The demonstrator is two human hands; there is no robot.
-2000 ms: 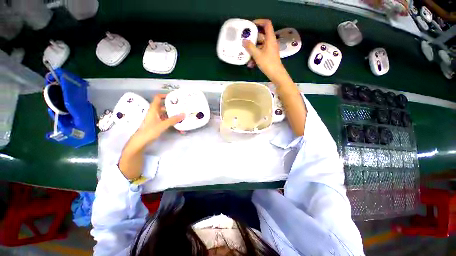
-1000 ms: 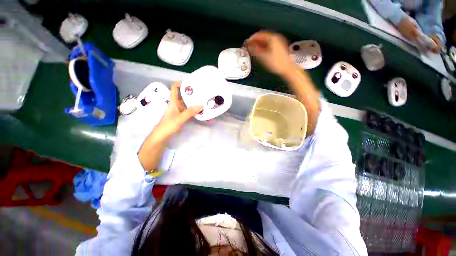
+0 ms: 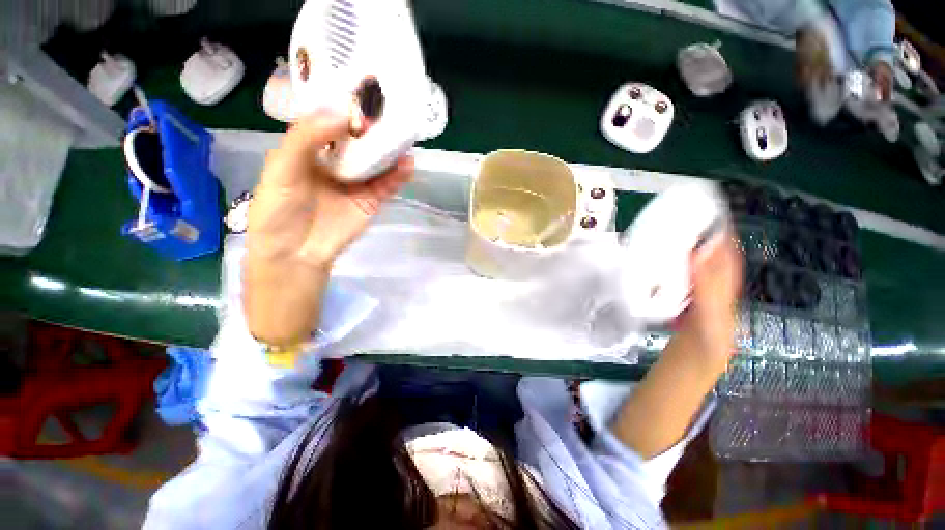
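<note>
My left hand [image 3: 301,212] is raised and holds a white electronic unit [image 3: 392,62] by its lower end. Its face shows a grey dotted grille, a black round part and a reddish round fitting. My right hand [image 3: 715,295] holds a second white unit [image 3: 668,243] over the right end of the white sheet; hand and unit are blurred and its face details cannot be told. The cream tub [image 3: 522,212] stands between the hands on the white sheet [image 3: 466,321], with small bits inside. Another unit [image 3: 594,204] lies behind the tub's right side, partly hidden.
A blue tape dispenser [image 3: 184,186] stands at the left. A clear blister tray [image 3: 793,362] with black round parts lies at the right. Several units [image 3: 637,117] lie on the green bench [image 3: 518,78] beyond. Another person's hands [image 3: 819,57] show at the upper right, blurred.
My left hand has lifted its unit up and towards the camera. My right hand has come back from the far bench to the right side and now holds a unit. The view has shifted.
</note>
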